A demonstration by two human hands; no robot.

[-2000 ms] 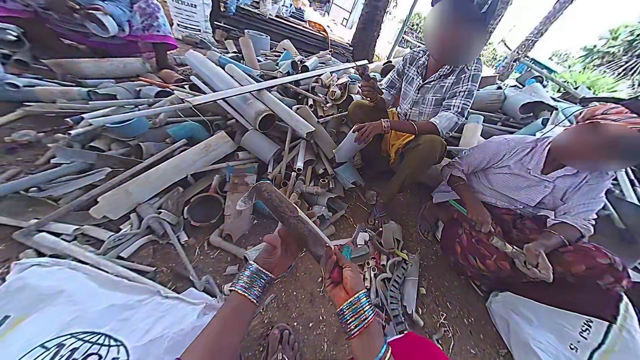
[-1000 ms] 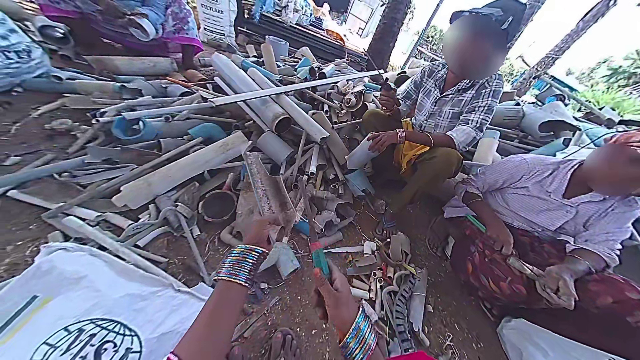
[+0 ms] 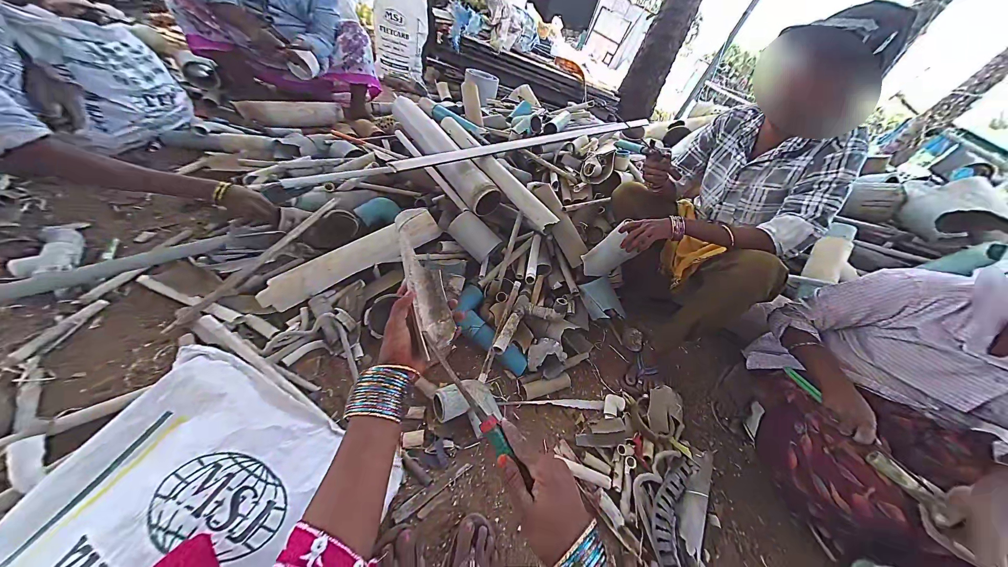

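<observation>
A broken, curved piece of plastic pipe (image 3: 429, 295) is held upright by my left hand (image 3: 405, 335), just beyond my wrist bangles. My right hand (image 3: 535, 484) grips the red and green handle of a narrow metal blade (image 3: 465, 386), perhaps a knife. The blade slants up and left, its far end at the lower edge of the pipe piece; whether they touch is hard to tell. Below the pipe piece, a short grey pipe section (image 3: 465, 400) lies on the ground. Blue pipe fittings (image 3: 492, 339) rest in the heap just right of the held piece.
A large heap of scrap pipes (image 3: 472, 189) spreads ahead. A white woven sack (image 3: 197, 465) lies at lower left. One person (image 3: 756, 181) crouches on the right, another (image 3: 890, 378) sits nearer. At left, a person's arm (image 3: 134, 173) reaches to the heap. Pipe scraps (image 3: 630, 465) lie at lower right.
The pipe piece in my left hand has turned from slanting and broad to upright and narrower. A person's arm now reaches in from the left.
</observation>
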